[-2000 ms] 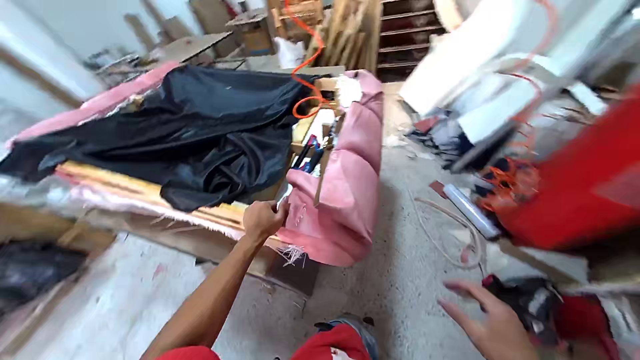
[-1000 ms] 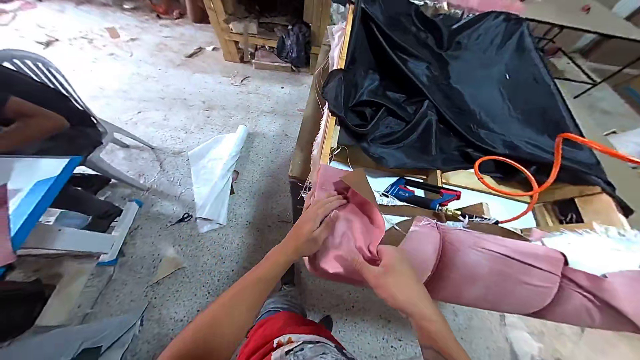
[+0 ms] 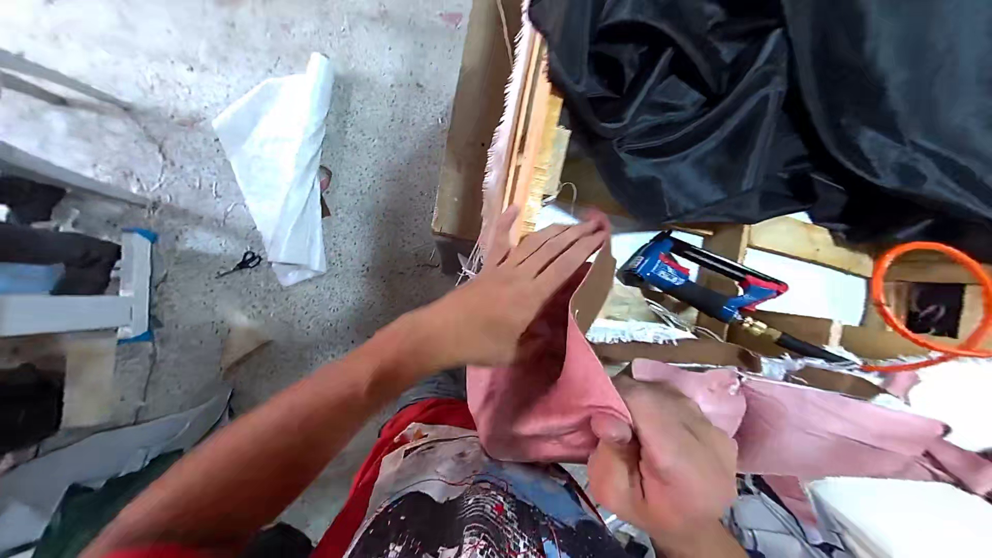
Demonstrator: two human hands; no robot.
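Observation:
Pink upholstery fabric [image 3: 542,418] hangs over the near corner of a wooden furniture frame [image 3: 535,147]. My left hand [image 3: 511,298] lies with spread fingers across the fabric's raised fold, at the frame's corner; its fingers blur a little. Pinched between thumb and fingers of my right hand [image 3: 666,449] is the fabric's edge, pulled toward my body. A blue and black pneumatic staple gun [image 3: 701,279] lies inside the frame, right of my left hand, joined to an orange air hose [image 3: 880,287]. Black lining cloth [image 3: 713,101] is bunched over the frame.
White sheet material [image 3: 283,163] and black-handled scissors [image 3: 244,263] lie on the concrete floor at left. Further left is a white support with blue ends [image 3: 139,287]. A white block-like object [image 3: 891,515] is at lower right.
The view has turned a lot since two seconds ago and moved closer since one second ago. My left hand, earlier gripping the fabric, now lies flatter across the fold. My right hand still holds the fabric.

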